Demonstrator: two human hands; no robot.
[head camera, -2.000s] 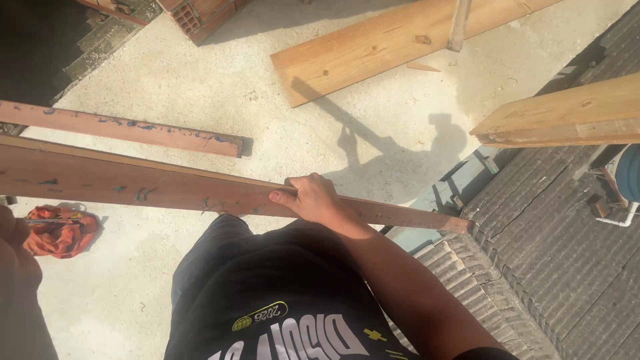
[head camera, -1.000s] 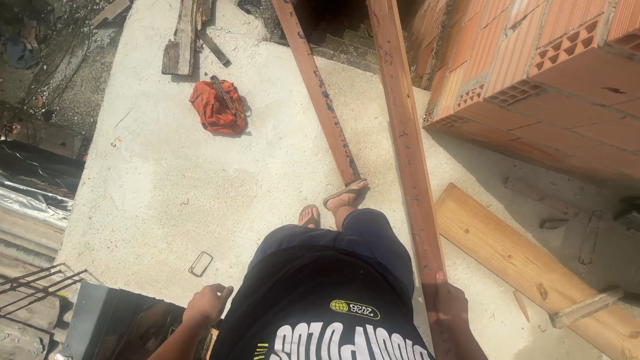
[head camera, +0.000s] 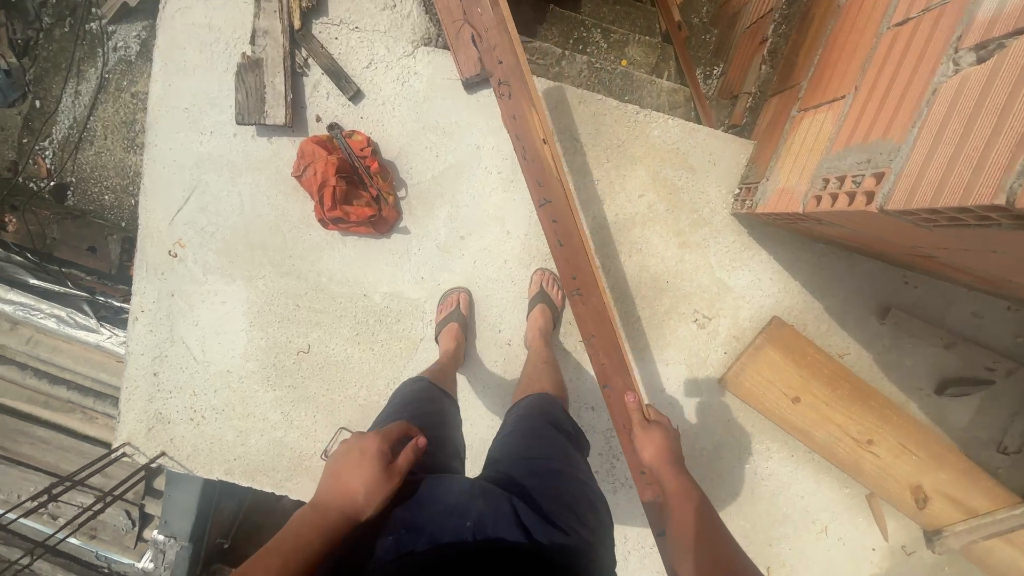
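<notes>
My right hand (head camera: 658, 438) grips a long reddish-brown wooden beam (head camera: 560, 232) by its edge, thumb on the upper face. The beam runs from the top of the view down past my right leg, with dark marks along its face. In front of my left thigh hangs my left hand (head camera: 372, 466), fingers loosely curled, with nothing seen in it. Ahead of my feet an orange-red cloth bag (head camera: 344, 184) lies on the concrete slab, with a dark metal tool (head camera: 357, 162) on top of it. Another reddish beam's end (head camera: 462, 44) shows beside the long one.
Weathered boards (head camera: 268, 72) lie at the upper left. Concrete steps (head camera: 608, 40) drop away at the top, near a hollow clay brick wall (head camera: 888, 120). A wide yellowish plank (head camera: 856, 424) rests at the right. Rebar (head camera: 88, 488) sticks out past the slab's lower-left edge.
The view has turned a lot. My left foot and right foot now stand apart on the slab, where one foot was at the second beam's end. My right hand still holds the long beam.
</notes>
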